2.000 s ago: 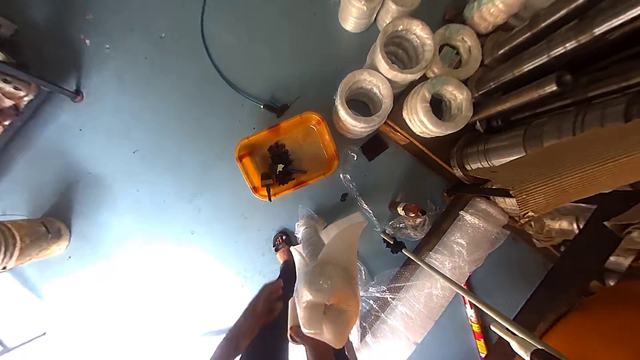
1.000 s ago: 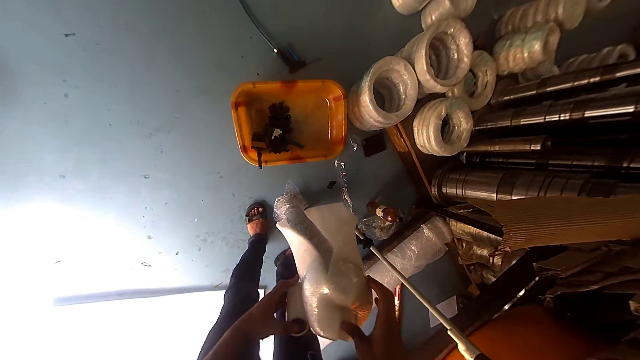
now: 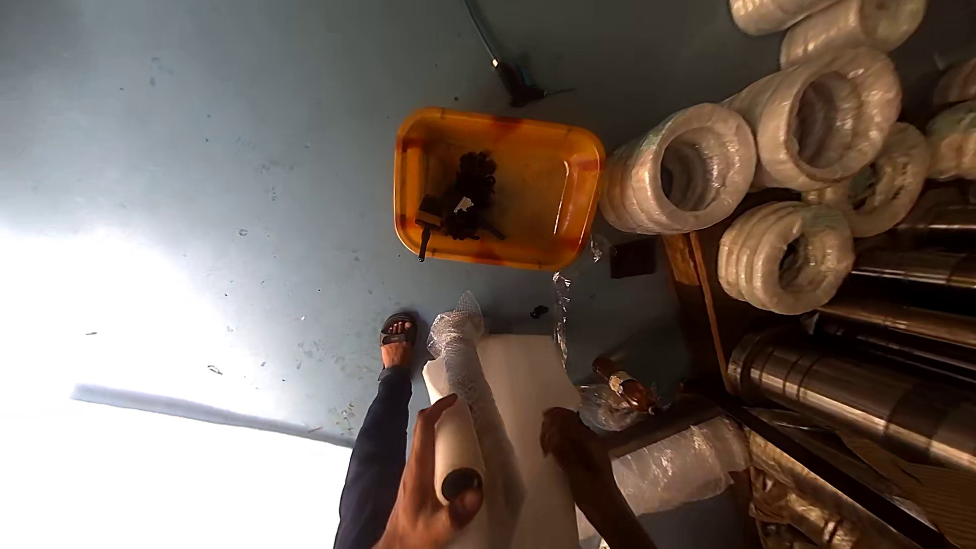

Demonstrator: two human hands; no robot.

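My left hand [image 3: 435,480] grips the end of a roll of white sheet [image 3: 456,450], its thumb by the dark hollow core. A long piece wrapped in bubble wrap [image 3: 473,389] lies beside that roll on the unrolled white sheet [image 3: 526,381]. Over the sheet's right edge is my right hand [image 3: 572,442], fingers curled; whether it pinches the sheet cannot be told. Beyond them an orange plastic tub [image 3: 534,259] on the floor holds a brush [image 3: 428,217] and a dark clump [image 3: 473,183].
Plastic-wrapped rings [image 3: 705,168] stand in stacks at the upper right, above metal cylinders [image 3: 839,389]. A brown bottle [image 3: 629,389] lies right of the sheet, near a wrapped bundle [image 3: 679,465]. A dark hose [image 3: 480,30] runs above the tub. A sandalled foot [image 3: 396,343] is at the left.
The wrapped piece lay across the sheet under both hands one second ago; now more flat sheet shows. My left hand has come onto the roll's end, and my right hand has moved up along the sheet's right side.
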